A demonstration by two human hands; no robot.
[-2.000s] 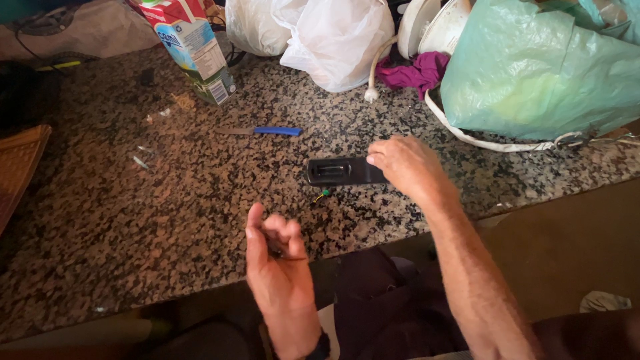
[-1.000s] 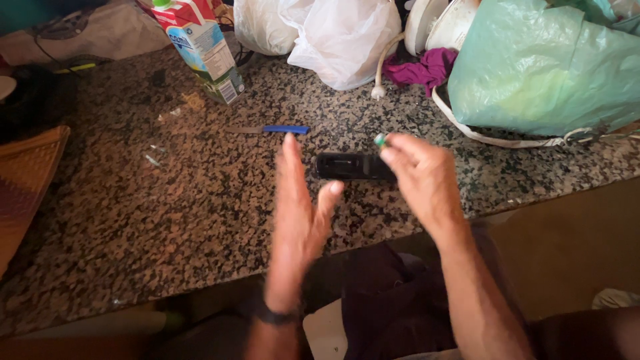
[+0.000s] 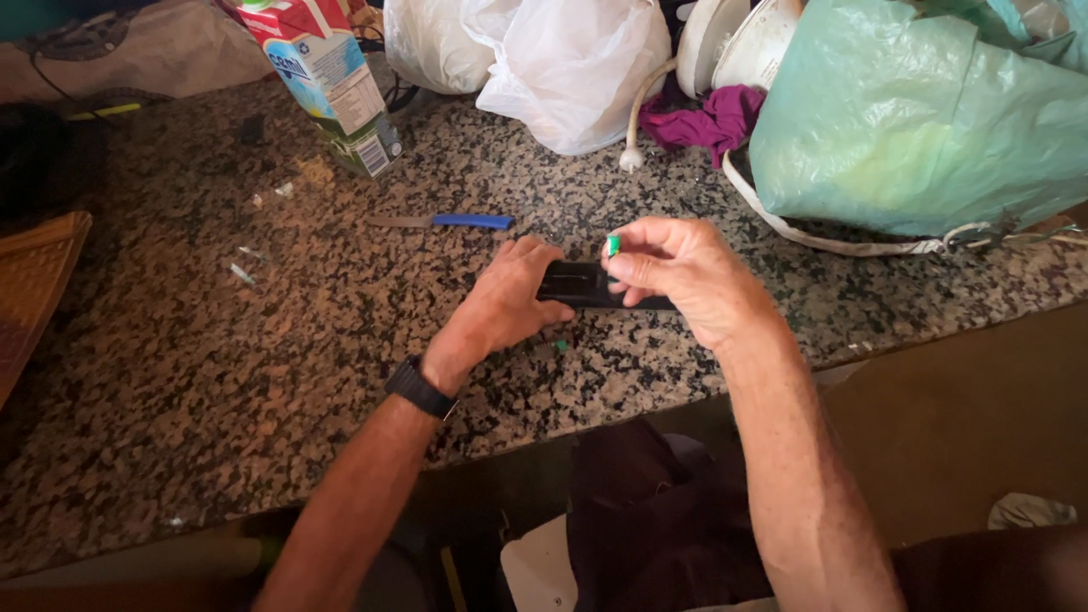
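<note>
A long black plastic case [image 3: 574,286] with a recess lies on the speckled granite counter. My left hand [image 3: 507,297] grips its left end between thumb and fingers. Over its right part, my right hand [image 3: 680,268] pinches a small green piece [image 3: 613,246] between thumb and forefinger; what the piece is I cannot tell. Another small green bit [image 3: 560,345] lies on the counter just below the case. Beyond my left hand lies a knife with a blue handle [image 3: 472,221], its blade pointing left.
A drink carton [image 3: 340,93] stands at the back left, beside white plastic bags [image 3: 578,76]. A white plug [image 3: 631,159] on a cord, a purple cloth [image 3: 710,123] and a green plastic bag [image 3: 901,127] sit at the back right. The granite counter's edge [image 3: 595,422] runs along the near side.
My left hand, held off the case in both earlier frames, has come onto its left end. My right hand, at the case's right end two seconds ago, now holds the green piece above it.
</note>
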